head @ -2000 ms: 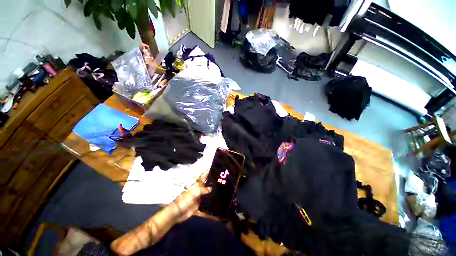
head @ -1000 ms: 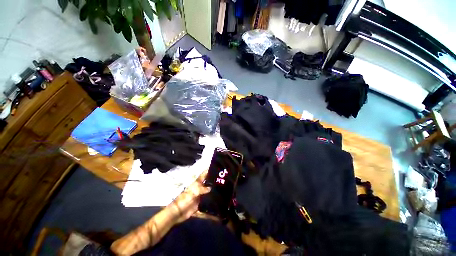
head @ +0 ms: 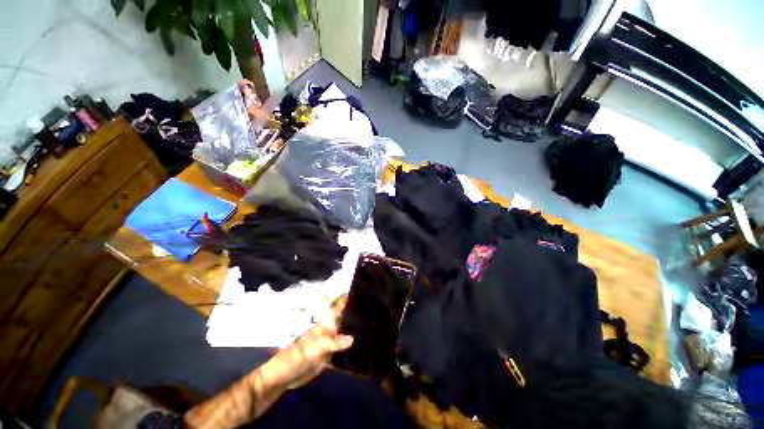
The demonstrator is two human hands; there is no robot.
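My left hand (head: 322,342) holds a smartphone (head: 376,312) upright near the bottom centre, the thumb on its near left edge. The phone's screen is dark. Behind it a pile of black cut pieces (head: 281,245) lies on white paper (head: 243,318). A heap of black garments (head: 523,289) with a small multicolour patch lies to the phone's right. A thin yellow-orange tool, maybe thread snips (head: 512,369), lies on the heap. My right hand is not visible.
A blue folder (head: 176,216) lies at the table's left corner. A clear plastic garment bag (head: 331,176) and an open box (head: 226,172) stand at the back. A black strap (head: 624,343) is at the right edge. A wooden drawer unit (head: 75,201) is on the left, black bundles (head: 585,166) on the floor.
The white and red logo on the phone's screen has gone and the screen is now dark. The left hand still holds the phone in nearly the same place.
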